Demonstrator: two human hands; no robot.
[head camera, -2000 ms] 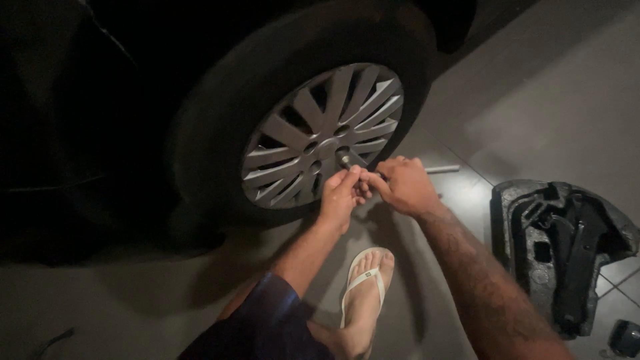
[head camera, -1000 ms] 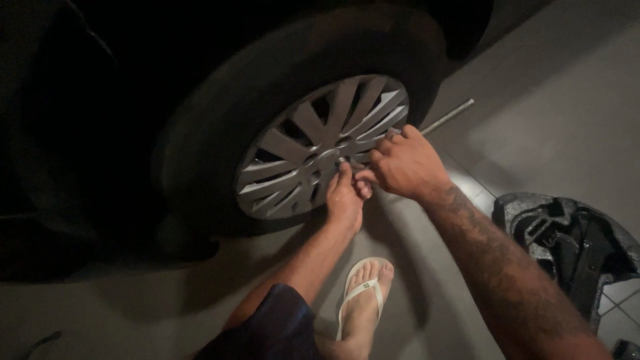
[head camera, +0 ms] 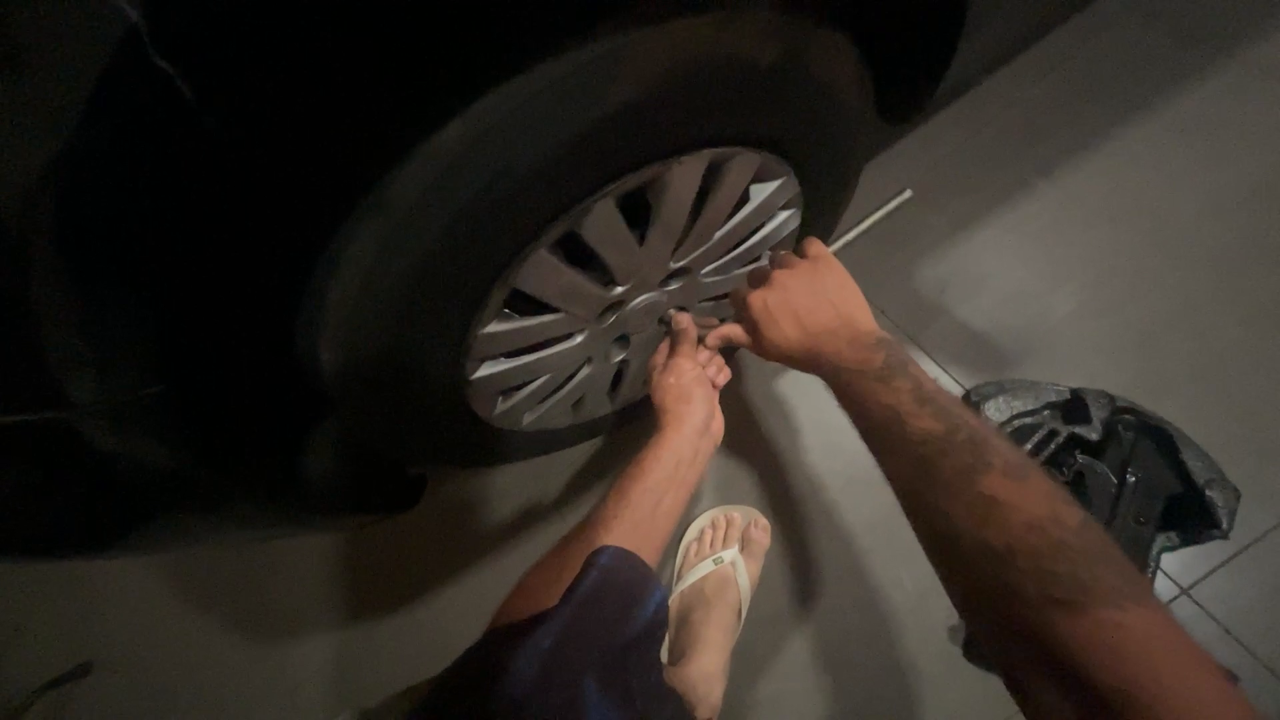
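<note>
A car wheel with a silver multi-spoke wheel cover [head camera: 640,290] and a dark tire [head camera: 420,250] stands upright in front of me. My left hand [head camera: 690,385] has its thumb and fingers closed around the head end of a metal wrench, close to a lug hole beside the wheel's centre. Gripped in my right hand [head camera: 805,305] is the handle of that wrench [head camera: 872,220], whose bare end sticks out up and to the right past my knuckles. The wrench's head is mostly hidden by my fingers, so its seating on a nut cannot be told.
On the tiled floor at the right lies a dark molded tool tray [head camera: 1100,430], partly behind my right forearm. My foot in a white flip-flop [head camera: 715,580] is below my hands. The dark car body [head camera: 200,200] fills the upper left. A thin dark object [head camera: 62,680] lies at the lower left.
The wrench's free end has swung upward, from roughly level two seconds ago to slanting up and right now. My right hand has moved with it, while my left stays by the wheel's centre.
</note>
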